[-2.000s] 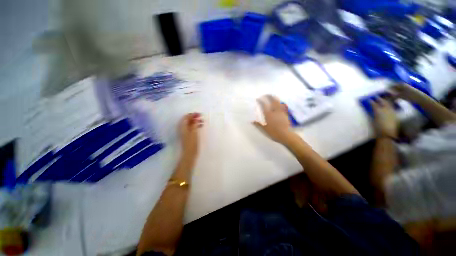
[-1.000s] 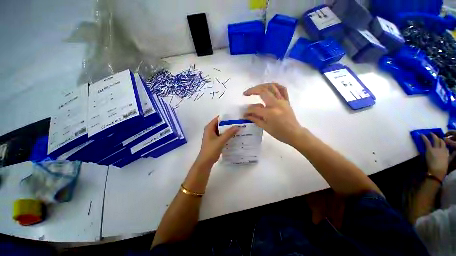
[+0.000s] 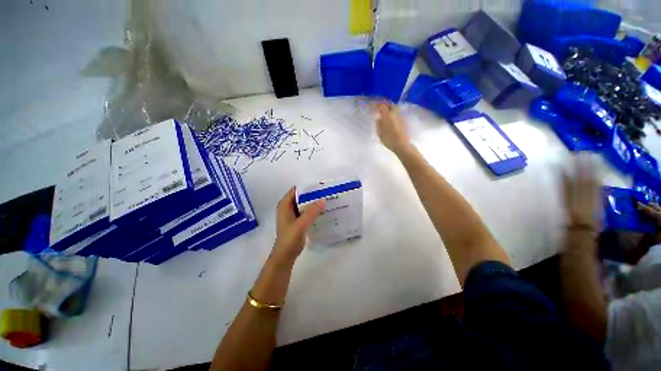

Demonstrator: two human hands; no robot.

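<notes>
My left hand [image 3: 296,224] grips a retail box [image 3: 337,217] by its left side. The box stands upright on the table, its white printed face towards me and a narrow blue strip along its top. My right hand [image 3: 391,127] is stretched forward, over thin clear film [image 3: 359,112] in front of the blue trays. Its fingertips are small and partly hidden, so I cannot tell whether they hold anything. A stack of finished boxes [image 3: 148,170], white faces up, lies left of my hands.
Thin blue-and-white strips [image 3: 246,138] lie by the wall, near a black rectangle [image 3: 280,68]. Blue trays [image 3: 346,73] and a white-faced box [image 3: 489,141] are ahead and right. Another person's blurred hand [image 3: 582,192] is at right. A yellow-red roll [image 3: 23,327] is at left.
My right hand has left the box top and moved forward to the clear film. My left hand still holds the box, whose top now looks closed. The other person's hand has moved up.
</notes>
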